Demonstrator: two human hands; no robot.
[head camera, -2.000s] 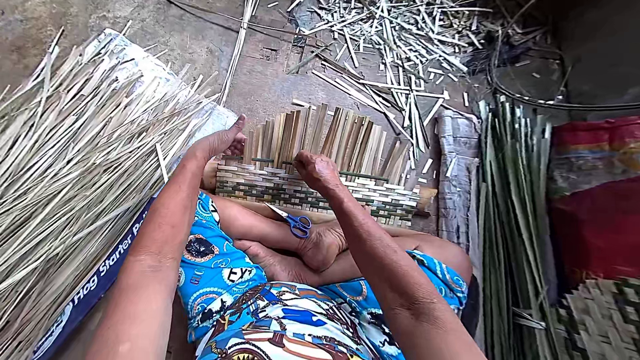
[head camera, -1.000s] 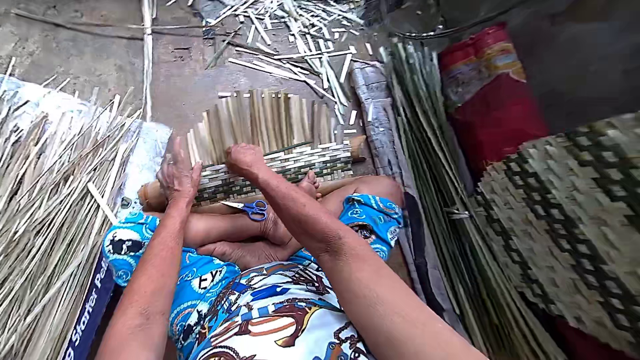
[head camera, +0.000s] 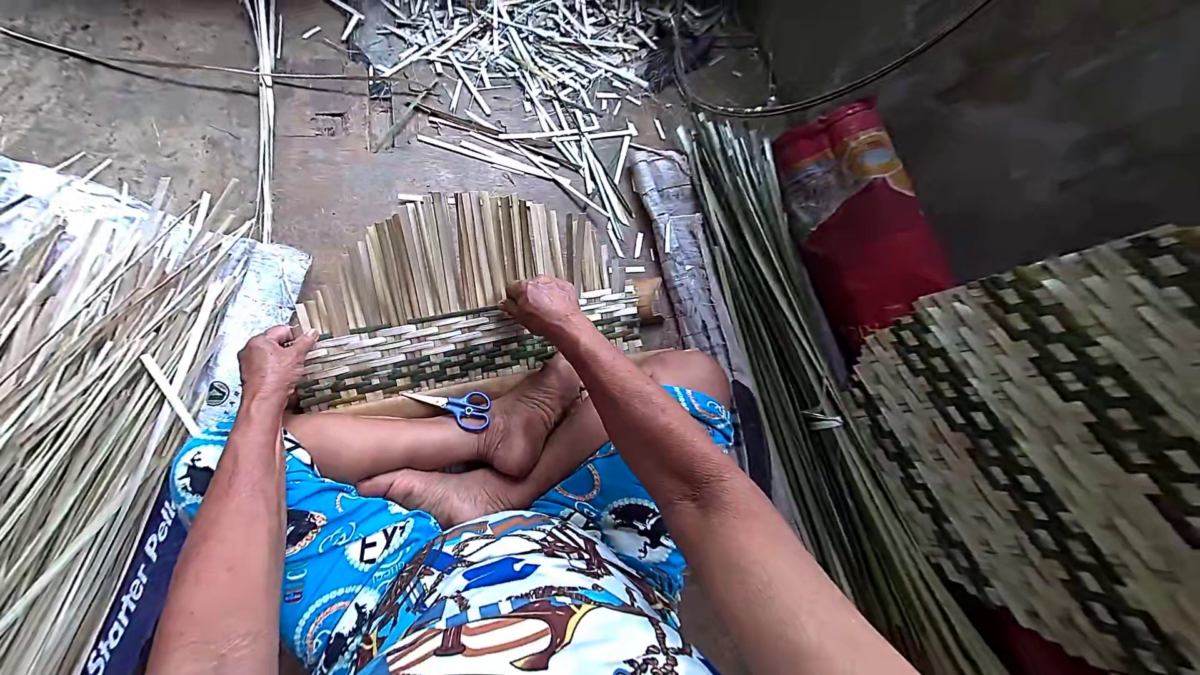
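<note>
A partly woven mat of flat plant strips (head camera: 431, 354) lies across a wooden board in front of my crossed legs, its unwoven strip ends (head camera: 459, 248) fanning away from me. At the mat's left edge, my left hand (head camera: 272, 366) has its fingertips on the end of the weave. My right hand (head camera: 544, 305) is closed, knuckles up, at the line where weave and loose strips meet; whether a strip is between its fingers is hidden. Scissors with blue handles (head camera: 466, 409) rest on my shin below the mat, their blades pointing left.
Pale loose strips (head camera: 103, 403) cover a sack at left. Cut scraps (head camera: 553, 94) litter the floor ahead. Right of my knee lie a rolled sack (head camera: 680, 234) and long green strips (head camera: 759, 262). Beyond are a red sack (head camera: 867, 244) and a larger woven mat (head camera: 1041, 422).
My left hand was raised with spread fingers a second ago and is now down at the mat's left edge. My right hand has moved rightward along the weave. The view has shifted.
</note>
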